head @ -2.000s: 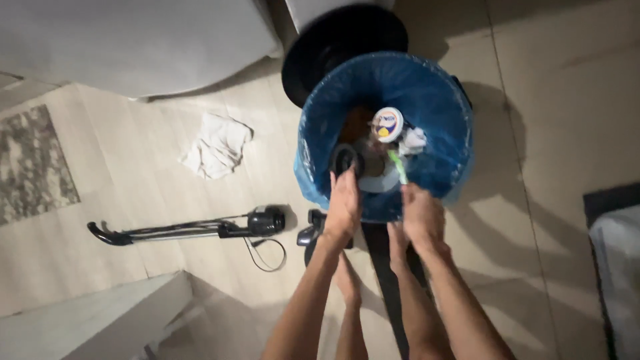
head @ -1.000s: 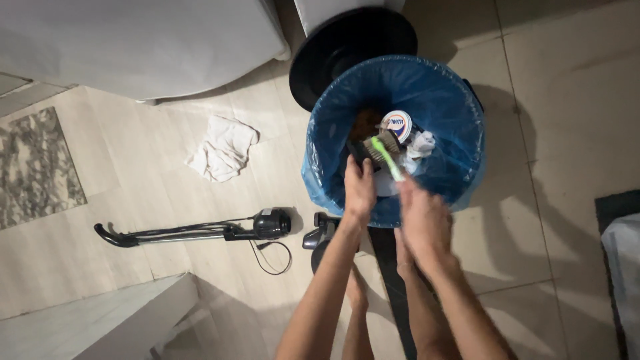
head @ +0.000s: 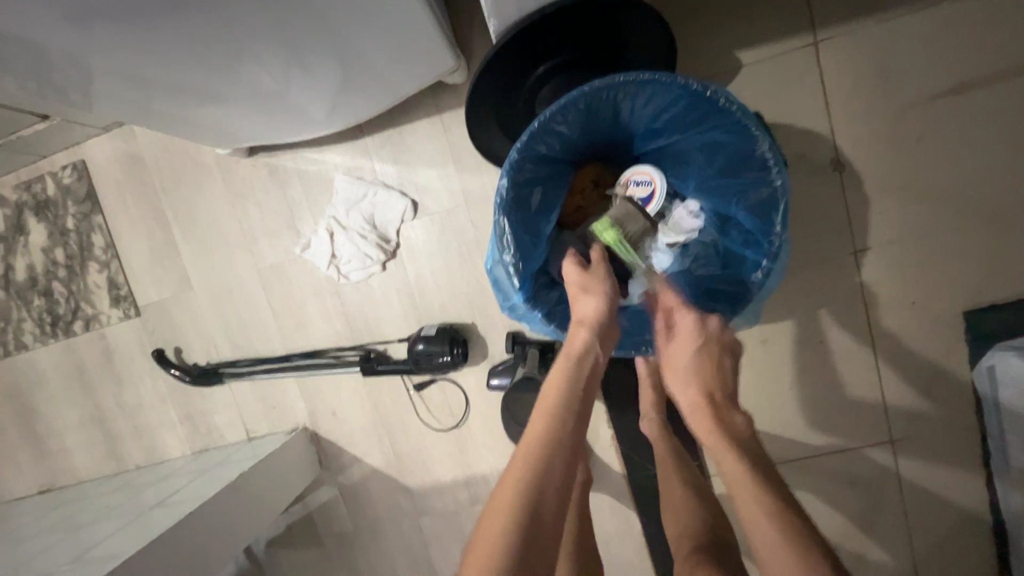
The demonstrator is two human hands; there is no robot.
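A bin lined with a blue plastic bag (head: 720, 136) stands on the floor before me. Over its mouth my left hand (head: 592, 292) grips a dark round part (head: 572, 248), perhaps a vacuum filter or cup, partly hidden by the fingers. My right hand (head: 696, 344), blurred, holds a small brush with a green head (head: 616, 240), close against that part. Past the brush are a greyish-brown piece (head: 632, 220), a round white lid with print (head: 642, 188), crumpled white paper (head: 682, 220) and brown matter (head: 590, 192) in the bag.
A stick vacuum's handle and motor body (head: 436, 350) lie on the floor at left, with its cord. Its dark floor head (head: 520, 376) sits by the bin. A white cloth (head: 360, 228), a round black lid (head: 592, 48), a patterned mat (head: 64, 256) and my feet are around.
The green brush, upright by the dark part two seconds ago, now slants across toward the upper left. Both hands stay over the bin.
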